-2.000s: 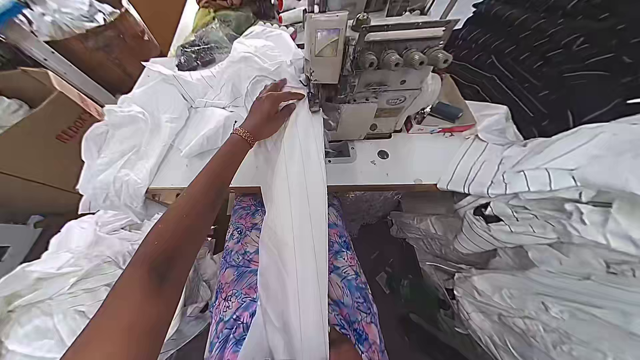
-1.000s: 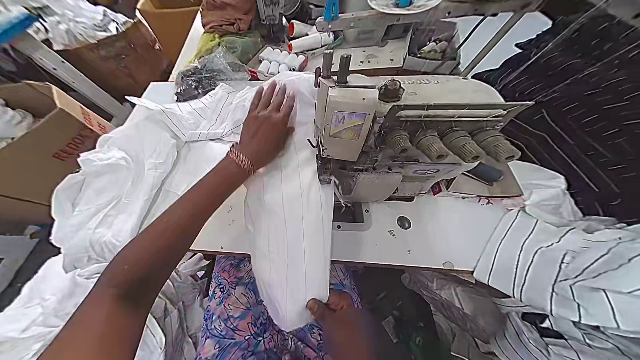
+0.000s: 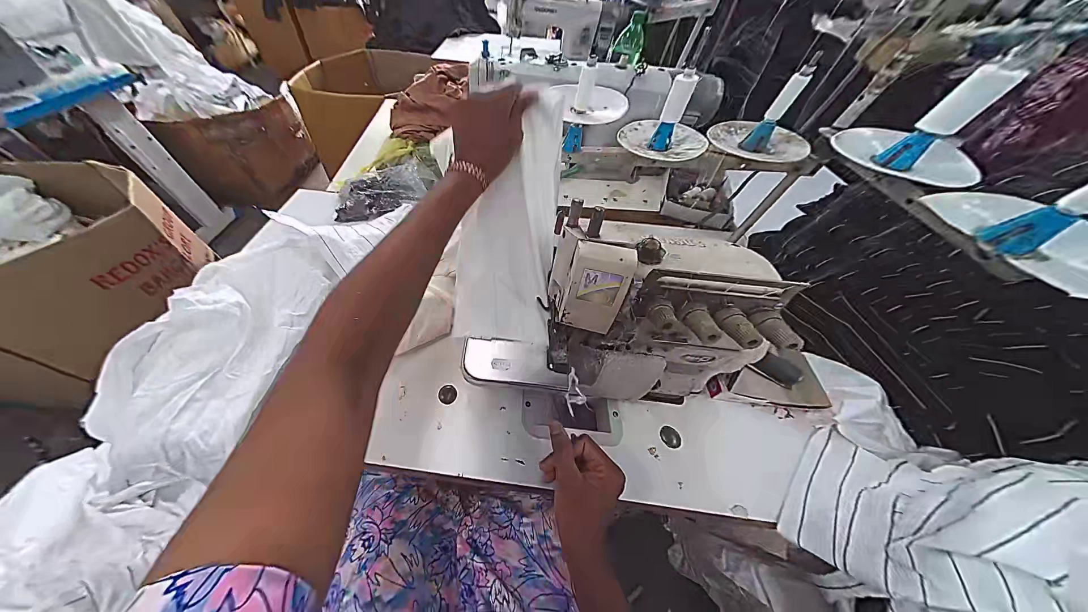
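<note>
My left hand (image 3: pixel 489 127), raised beyond the overlock sewing machine (image 3: pixel 663 297), grips the top of a white fabric panel (image 3: pixel 506 255). The panel hangs down beside the machine's head, its lower end at the metal cloth plate (image 3: pixel 501 364). A short white scrap of thread or cloth (image 3: pixel 575 393) dangles below the presser area. My right hand (image 3: pixel 582 467) is at the front of the machine table (image 3: pixel 459 425), just under that scrap, with the index finger pointing up and the other fingers curled; nothing shows in it.
White garments (image 3: pixel 204 340) are heaped on the left, striped white cloth (image 3: pixel 918 510) on the right. Thread cones on stands (image 3: pixel 676 106) rise behind the machine. Cardboard boxes (image 3: pixel 76 280) stand at the left, dark striped fabric (image 3: pixel 935 357) lies at the right, and a second sewing machine (image 3: pixel 705 93) is behind.
My left hand has moved away from me, lifting the white panel beyond the machine. My right hand has let go of the panel's near end. The view has tilted up.
</note>
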